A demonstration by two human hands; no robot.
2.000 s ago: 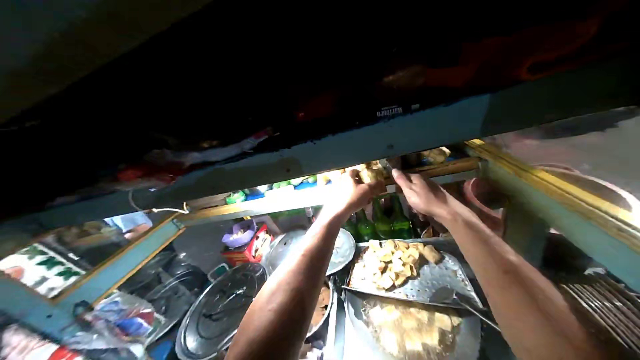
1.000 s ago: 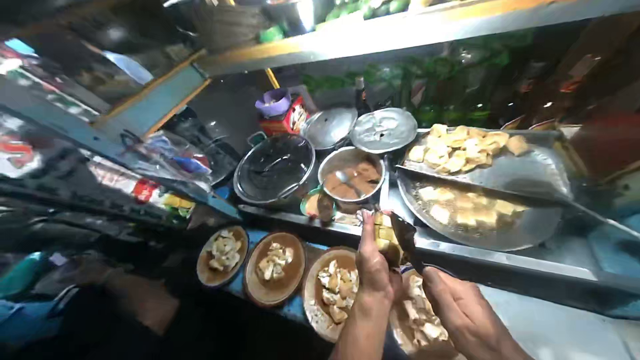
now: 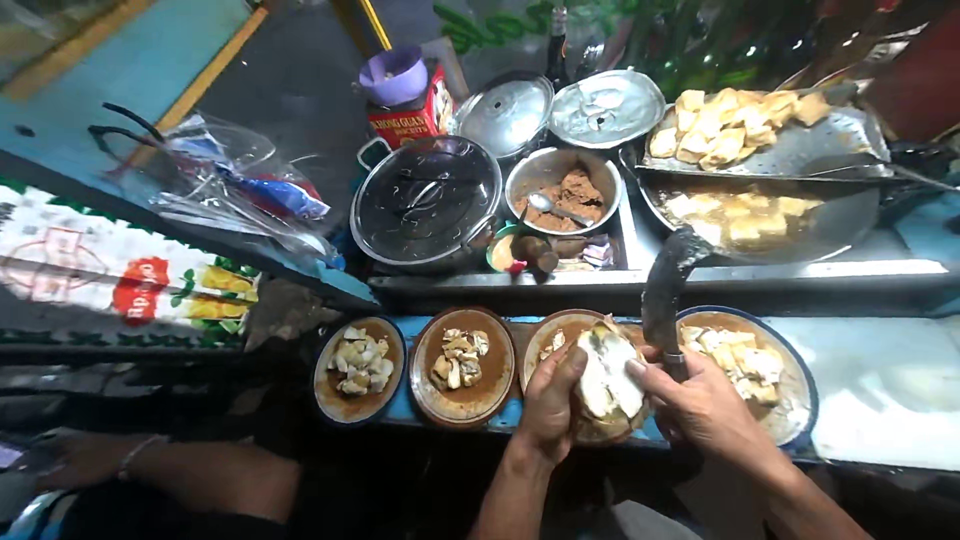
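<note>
My left hand [image 3: 551, 401] grips a pale, white-fleshed piece of food [image 3: 611, 375] with a brownish skin, split or cut on the side that faces me; its exact kind I cannot tell. In my right hand [image 3: 701, 397] is a knife [image 3: 661, 300] with a dark curved blade pointing up, and my right thumb touches the food. Both hands are over the row of plates. Cut pale pieces in brown sauce lie on the left plate [image 3: 360, 405], the brown-rimmed plate [image 3: 461, 412], the plate partly behind my left hand [image 3: 540, 341] and the blue-rimmed plate [image 3: 799, 390].
Behind the plates stand a lidded pot [image 3: 426, 199], a pot of brown paste with a spoon [image 3: 562, 161], a wok of frying pieces in oil [image 3: 840, 225] and a metal tray of fried tofu-like pieces [image 3: 847, 139]. Plastic bags [image 3: 247, 180] hang left. Another person's arm [image 3: 210, 476] is at lower left.
My hands were raised at the shelf two seconds ago, then came down over the plates. The food now shows its white inside, and the knife blade stands upright. The view has swung downward.
</note>
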